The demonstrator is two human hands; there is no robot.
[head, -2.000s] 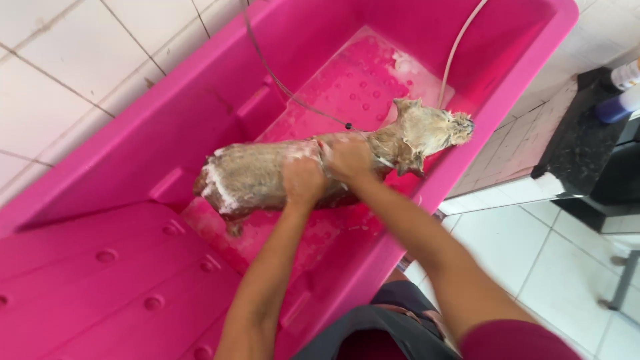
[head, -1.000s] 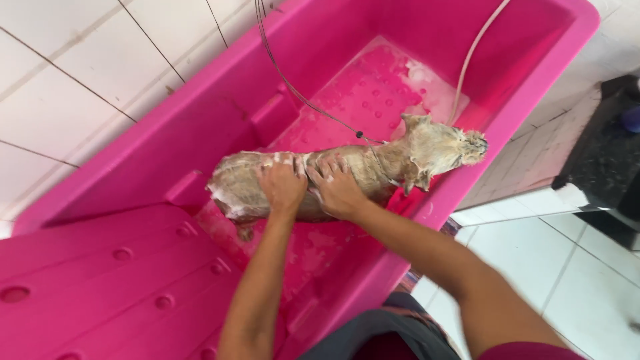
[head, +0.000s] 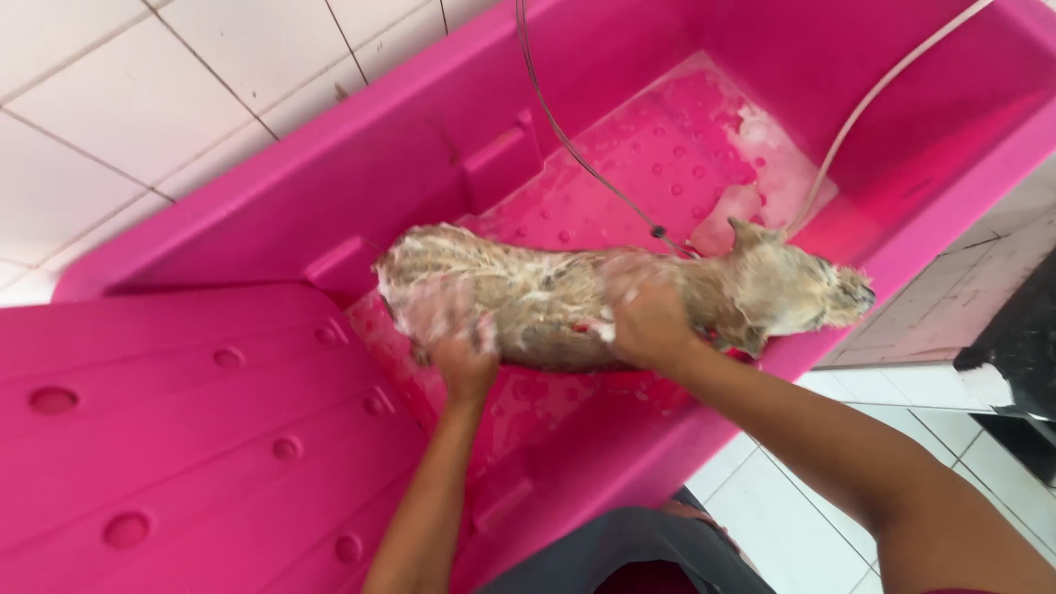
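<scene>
A wet tan dog (head: pixel 544 289) with lather on its coat stands in a pink plastic tub (head: pixel 610 487), its head at the right, near the tub's front rim. My left hand (head: pixel 458 326) lies on the dog's rump, blurred and foamy, with its fingers spread. On the back near the shoulders rests my right hand (head: pixel 652 318), also blurred, its fingers partly hidden in foam. A thin tether cable (head: pixel 569 144) with a small dark stopper runs down to the dog's neck. The dog's legs are mostly hidden beneath its body.
A pale hose (head: pixel 866 99) curves down inside the tub behind the dog's head. The tub's pink ramp-like panel (head: pixel 190 429) fills the lower left. White wall tiles (head: pixel 107 107) border the back, and a black countertop (head: pixel 1023 322) stands at the right above a tiled floor.
My left hand has moved left along the dog's back to its rump, while my right hand has stayed near the shoulders. The hands are farther apart than before.
</scene>
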